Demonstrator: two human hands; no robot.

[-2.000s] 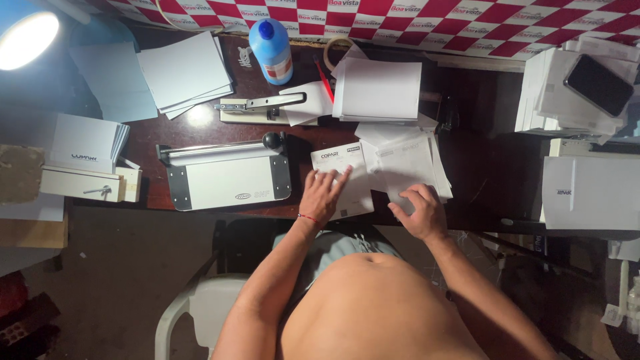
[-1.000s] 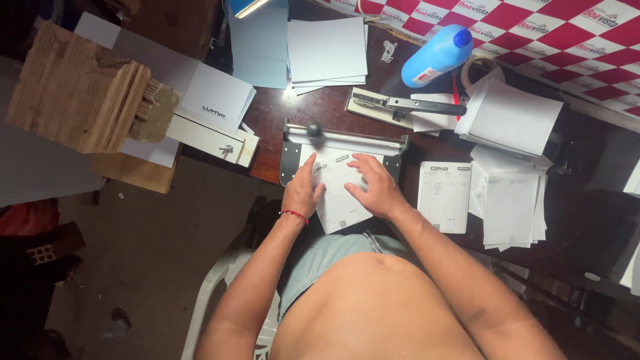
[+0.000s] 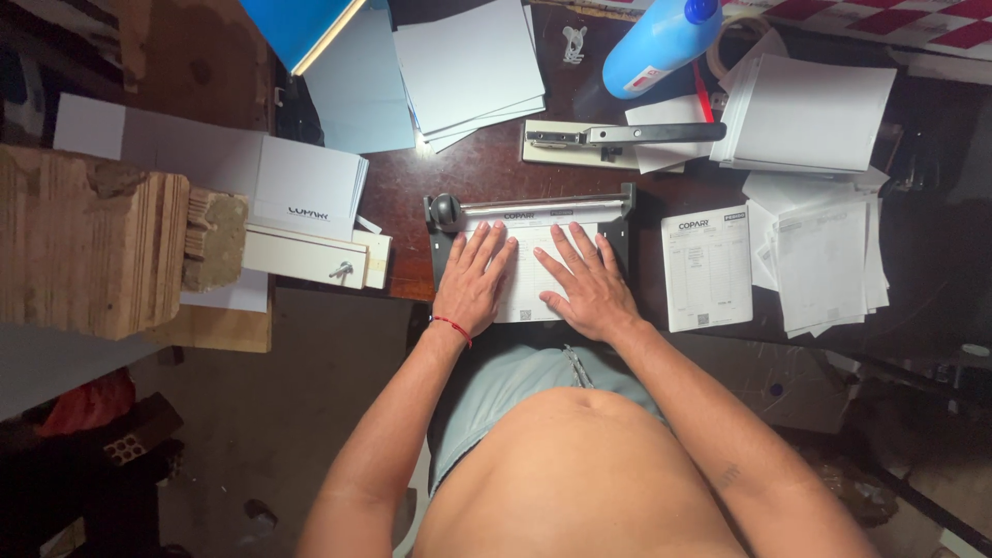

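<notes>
A printed form sheet (image 3: pixel 529 283) lies on the rotary paper trimmer (image 3: pixel 625 232), its top edge under the clear strip by the rail. My left hand (image 3: pixel 477 279), with a red bracelet at the wrist, rests flat on the sheet's left side, fingertips near the rail. Flat on the right side is my right hand (image 3: pixel 585 283), fingers spread. The trimmer's black cutting knob (image 3: pixel 446 209) sits at the rail's left end. To the right of the trimmer lies a pad of like printed forms (image 3: pixel 707 271), with loose thin sheets (image 3: pixel 823 263) beyond it.
Behind the trimmer stand a long-arm stapler (image 3: pixel 597 143) and a blue bottle (image 3: pixel 659 46). Paper stacks (image 3: pixel 473 66) lie at the back, another (image 3: pixel 814 112) at the back right. A wooden block (image 3: pixel 85 240) and a white board with a wing bolt (image 3: pixel 306 256) are at the left.
Both hands have moved from the papers right of the trimmer onto it. The sheet, tilted one second ago, now lies straight with its top edge at the rail. The view has shifted.
</notes>
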